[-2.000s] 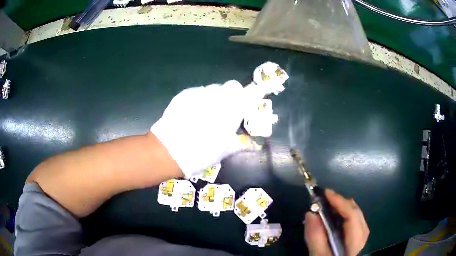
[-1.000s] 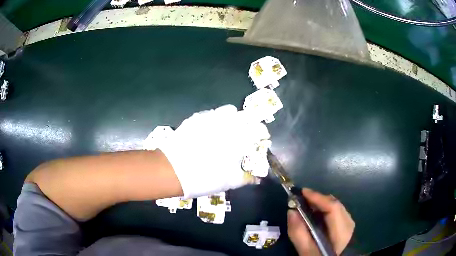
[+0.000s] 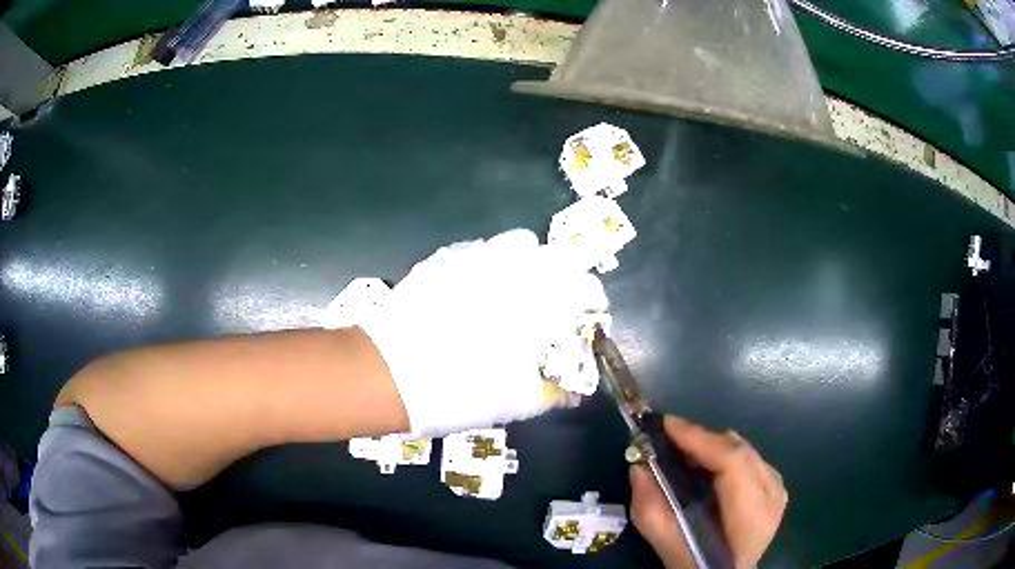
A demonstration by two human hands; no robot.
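My left hand, in a white knitted glove, holds a white module with brass contacts at its fingertips. My right hand, bare, grips the soldering iron. The iron's tip meets the upper right part of the held module; the exact contact point is too small to tell. Two modules with brass contacts, an upper one and a lower one, lie beyond the glove. Nearer me lie another module, a partly covered one and a separate one.
A white module shows partly behind the left forearm. A translucent fume hood stands at the far edge. A dark fixture and a small white part are at the right. A dark bar slants over the far left edge.
My left hand moved nearer me and now holds a module against the iron. The iron moved left to it. One near module is gone from its spot; smoke has thinned.
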